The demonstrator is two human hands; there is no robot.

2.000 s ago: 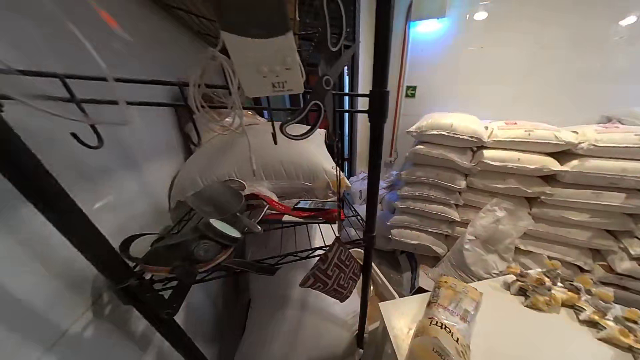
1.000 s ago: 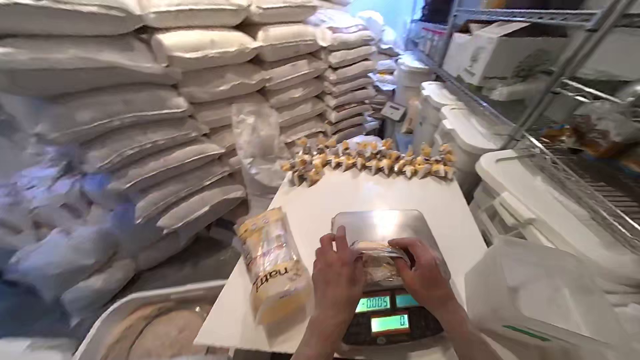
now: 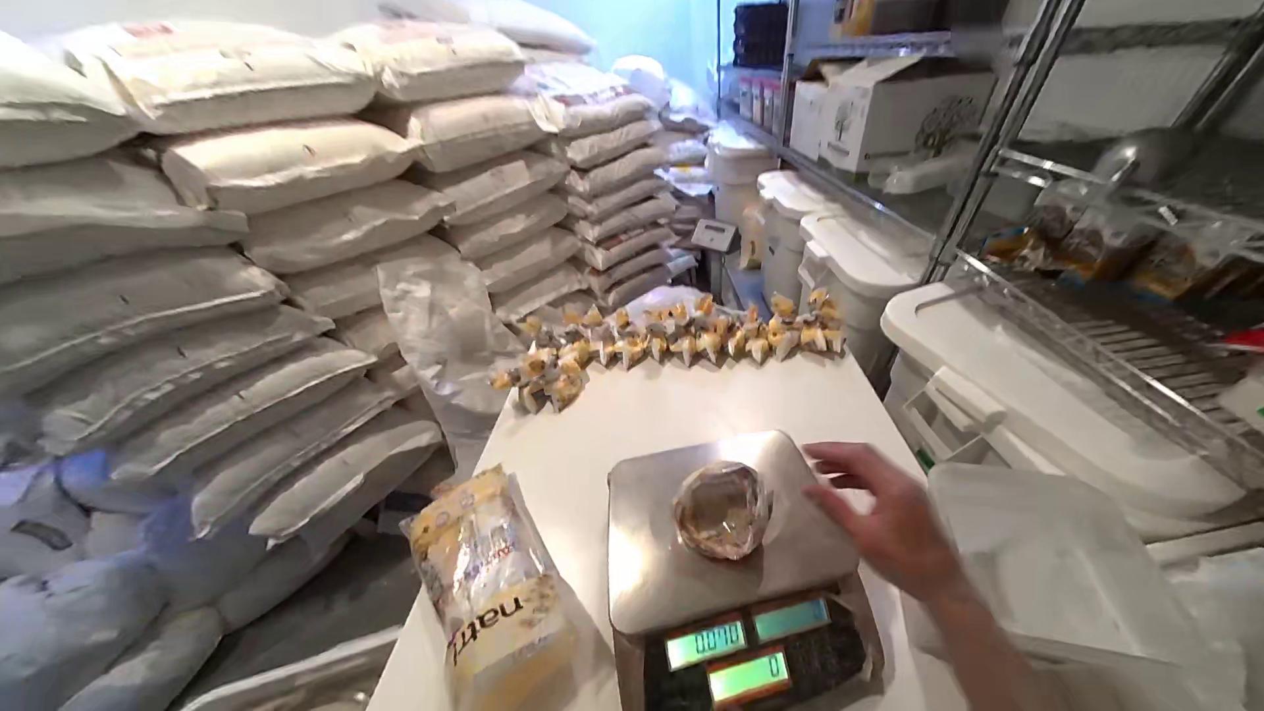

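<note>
A clear plastic bag with its mouth spread round (image 3: pixel 724 511) sits on the steel platform of a digital scale (image 3: pixel 642 583), whose displays are lit. My right hand (image 3: pixel 874 513) is at the platform's right edge, fingers apart and holding nothing. My left hand is out of view. Left of the scale lies a printed plastic package (image 3: pixel 499 583) on the white table (image 3: pixel 711 400). Small tied bags with yellowish contents (image 3: pixel 681 336) stand in rows along the table's far edge.
Stacked white sacks (image 3: pixel 296 158) rise on the left and behind. Lidded white bins (image 3: pixel 1047 385) line the right side, under wire shelving (image 3: pixel 1116 346) holding packages and a cardboard box (image 3: pixel 879 109). A translucent plastic container (image 3: pixel 1057 553) is right of the table.
A second ago both hands were around the clear bag on the scale. The bag now stands released, my right hand has moved right, and my left hand has left the view. Earlier, the view showed another shelf.
</note>
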